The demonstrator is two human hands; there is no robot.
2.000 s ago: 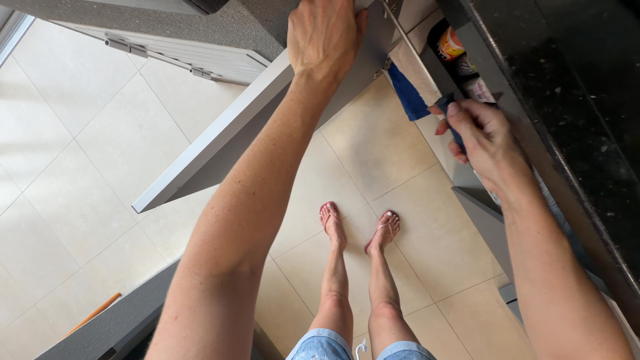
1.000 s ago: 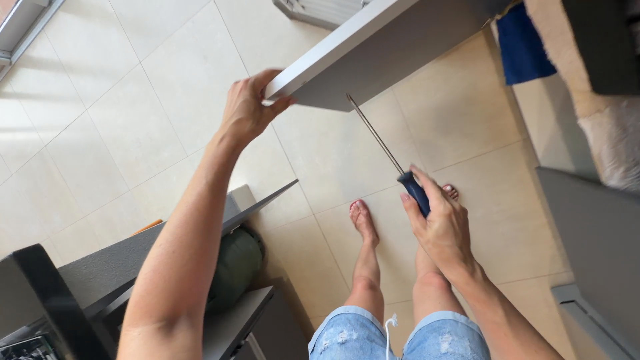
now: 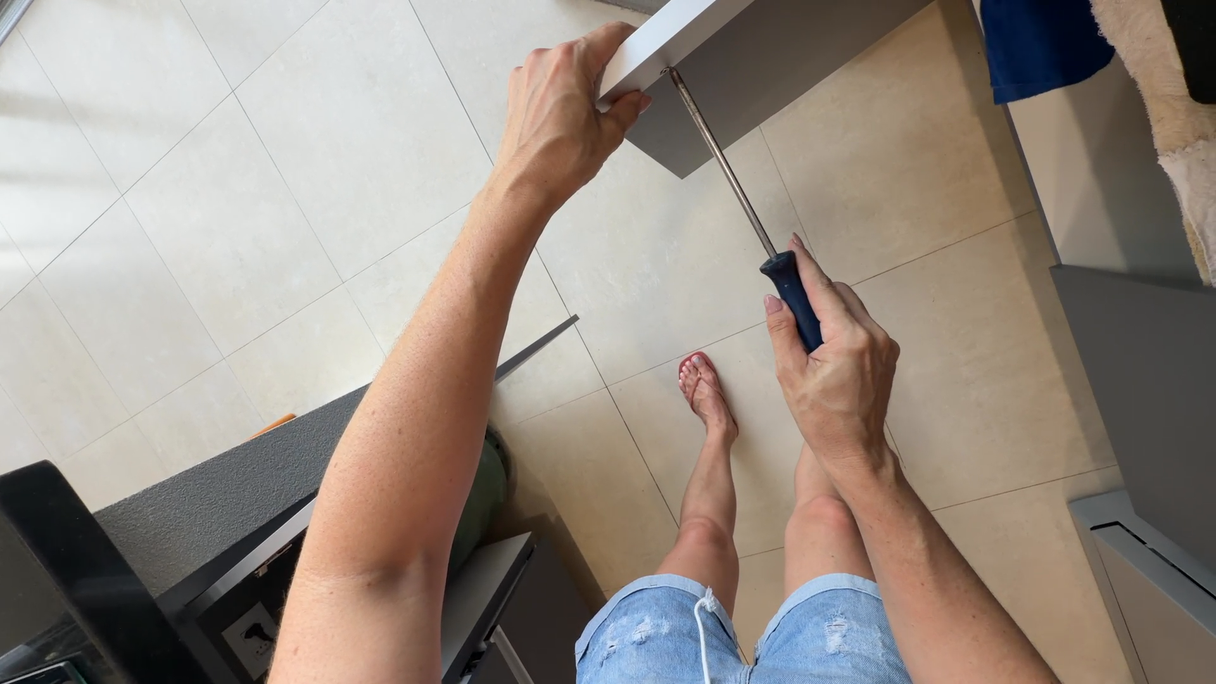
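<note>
At the upper middle, my left hand (image 3: 565, 114) grips the outer end of a grey cabinet door (image 3: 750, 85), fingers over the top and thumb beneath its light edge. My right hand (image 3: 836, 361) is closed around the dark blue handle of a long-shafted screwdriver (image 3: 727, 171). The shaft points up and to the left, and its tip meets the door's light edge close to my left thumb. Whether the tip sits in a screw head is too small to tell.
Tiled floor (image 3: 399, 247) lies below. At lower left stand a dark textured counter (image 3: 228, 475), a cabinet (image 3: 494, 589) and a green rounded container (image 3: 484, 494). A blue cloth (image 3: 1040, 47) hangs at upper right, above a grey cabinet panel (image 3: 1140, 380).
The screwdriver tip has come up to the door edge; one second ago it was just off it. My left hand has kept its hold on the door since then.
</note>
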